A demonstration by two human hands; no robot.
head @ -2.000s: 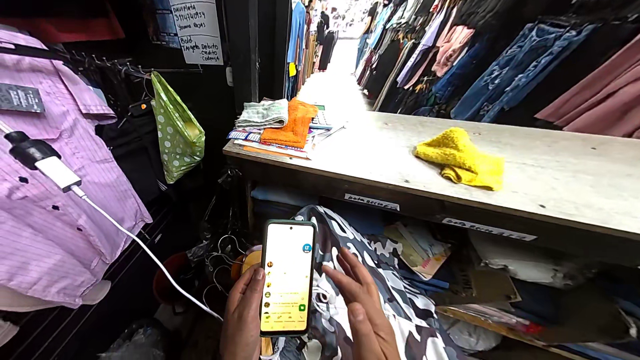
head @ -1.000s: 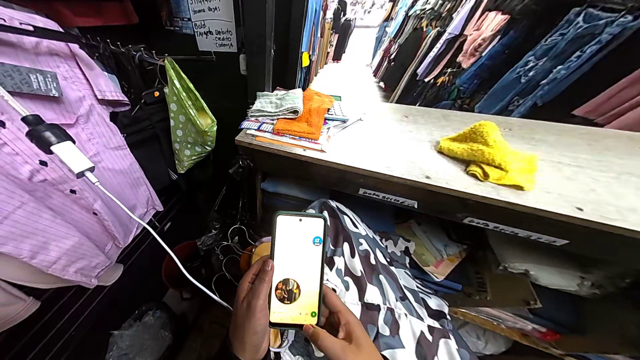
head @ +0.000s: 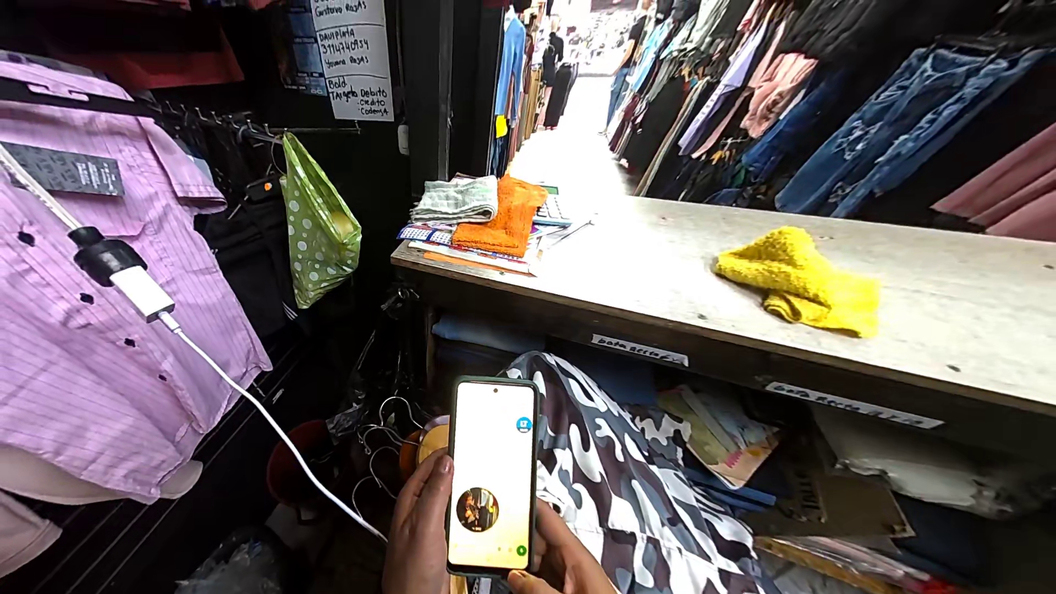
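A smartphone (head: 493,462) in a dark case stands upright between my hands at the lower middle, its screen lit with a round picture on it. My left hand (head: 419,528) grips the phone's left edge. On the other side, my right hand (head: 565,553) wraps the lower right edge, its thumb at the bottom of the phone. Beneath and to the right of the hands lies grey, black and white camouflage fabric (head: 627,478). A white charging cable (head: 280,429) hangs from a plug adapter (head: 142,290) and runs down toward my left hand; its far end is hidden.
A wooden counter (head: 652,256) bears a yellow cloth (head: 804,276), an orange cloth (head: 507,219) and a grey cloth (head: 455,200) on papers. Shelves below hold folded items. A pink striped shirt (head: 124,330) and a green dotted bag (head: 318,227) hang left. Clothes racks line an aisle beyond.
My right hand, spread beside the phone two seconds ago, has closed around its lower right side. The screen has changed from a list to a round picture.
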